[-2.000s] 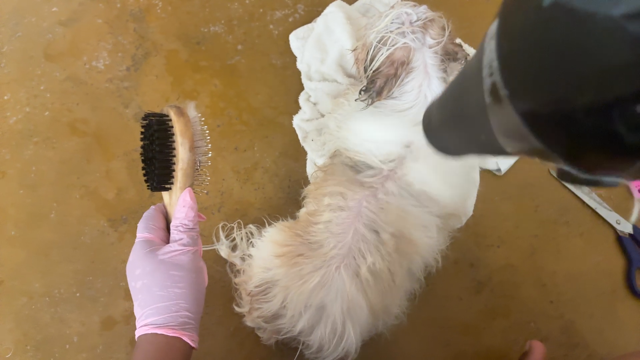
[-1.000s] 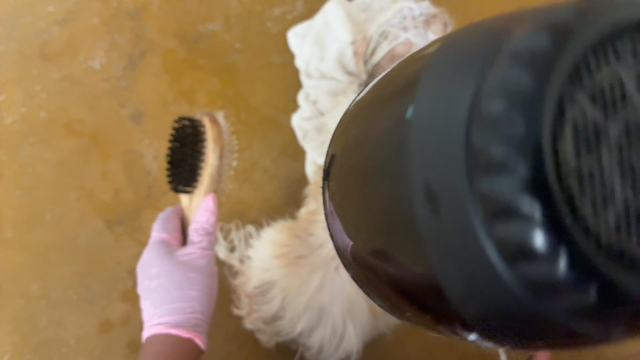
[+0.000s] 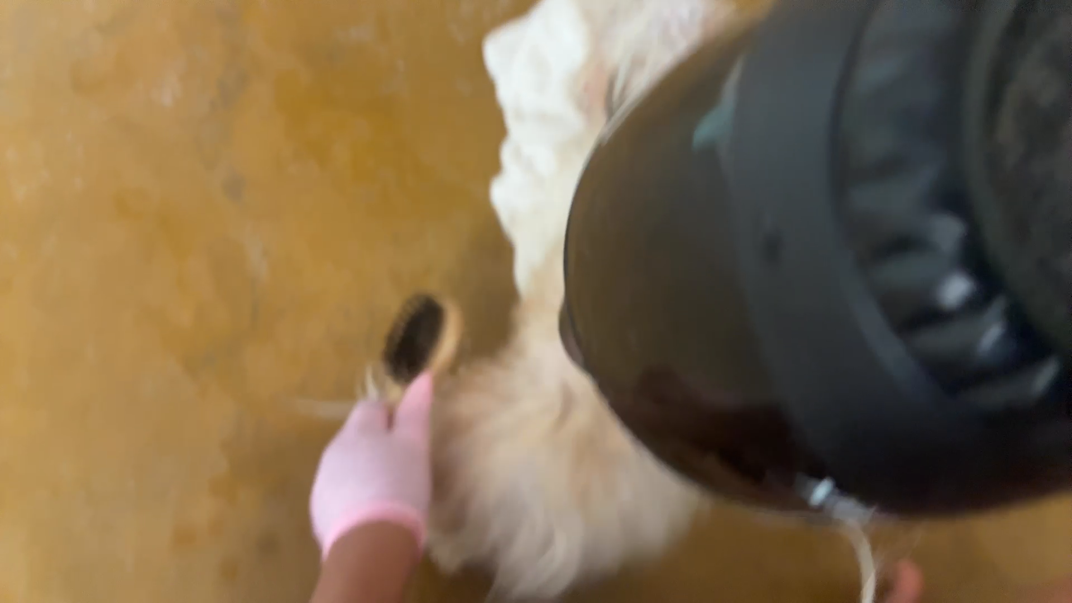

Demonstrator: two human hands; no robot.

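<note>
My left hand (image 3: 377, 477), in a pink glove, is shut on the handle of a wooden brush (image 3: 423, 339) with black bristles on its left side. It is beside the left flank of a cream-coloured long-haired dog (image 3: 553, 469), blurred by motion. The dog lies on a white towel (image 3: 540, 109). A large black hair dryer (image 3: 687, 310) fills the right side, very near the camera, and covers part of the dog. My right hand cannot be made out; the dryer's handle is hidden too.
Under the dog is a brown, stained floor (image 3: 209, 251). A pale cord (image 3: 863, 557) hangs below the dryer. Some bare skin (image 3: 904, 582), perhaps a toe, shows at the bottom edge near the cord.
My left hand and the brush have come down and right, close against the dog. The dryer has swung nearer the camera and now hides the scissors seen at the right two seconds ago.
</note>
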